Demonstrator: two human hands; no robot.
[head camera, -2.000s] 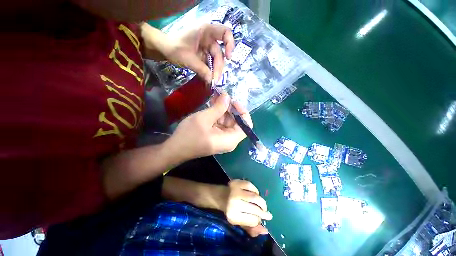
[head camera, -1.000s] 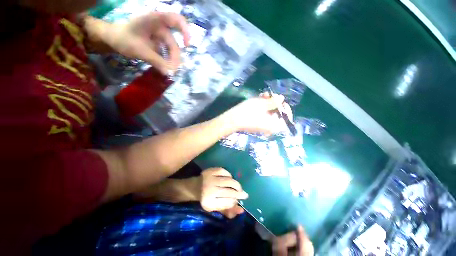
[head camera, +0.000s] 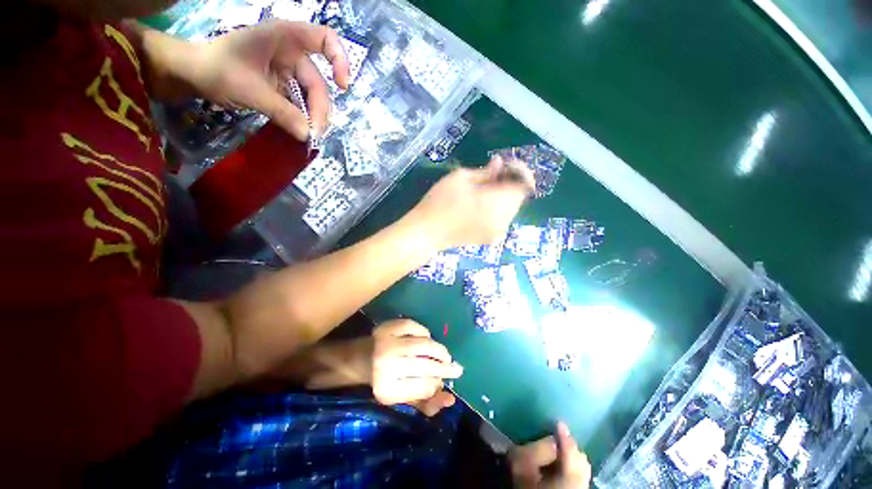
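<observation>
My left hand (head camera: 411, 368) is at the near edge of the green bench top, fingers curled and bunched; whether it holds something cannot be seen. My right hand (head camera: 556, 464) is cut off by the bottom edge, with finger and thumb raised; its grip is unclear. Beyond my hands, several blue and silver-white circuit boards (head camera: 492, 298) lie loose on the green top. A bright white sheet (head camera: 602, 339) lies beside them, overlapping or touching some.
A person in red (head camera: 86, 287) sits at the left, one arm reaching across over the boards, the other hand (head camera: 272, 72) holding a white perforated strip. Clear bags or trays of boards stand left (head camera: 382, 115) and right (head camera: 755, 411). A pale strip (head camera: 612, 172) crosses the bench.
The view has shifted right. My right hand has come in at the bottom. The neighbour's tweezer hand has moved from the strip to the far boards. My left hand stays by the edge.
</observation>
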